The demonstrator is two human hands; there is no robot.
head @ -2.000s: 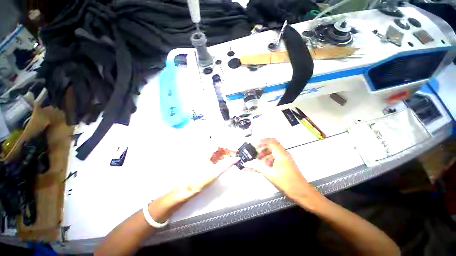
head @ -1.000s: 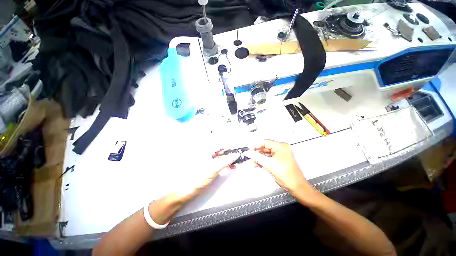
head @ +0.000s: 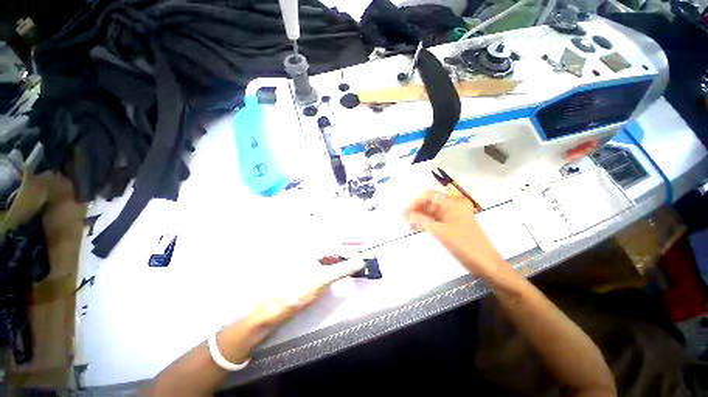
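Note:
Small black woven labels (head: 370,269) are at the fingertips of my left hand (head: 322,281), low over the white table near its front edge. My left hand's fingers are closed on them. My right hand (head: 439,215) is apart from them, to the right of the needle area, over the lower part of the yellow-and-black snips (head: 454,186). Its fingers are bent, and whether they touch the snips cannot be told. The presser foot and needle area (head: 365,194) of the white sewing machine (head: 497,132) lies beyond my hands.
Another black label (head: 161,252) lies on the table at left. Black fabric strips (head: 155,116) are heaped behind. A light-blue plastic guard (head: 260,155) stands left of the needle. A clear plastic bag (head: 578,209) lies at right. A curved black strip (head: 441,105) hangs over the machine head.
My hands were together at the labels. My right hand has let go and moved up and right to the snips. My left hand has moved slightly nearer the front edge with the labels.

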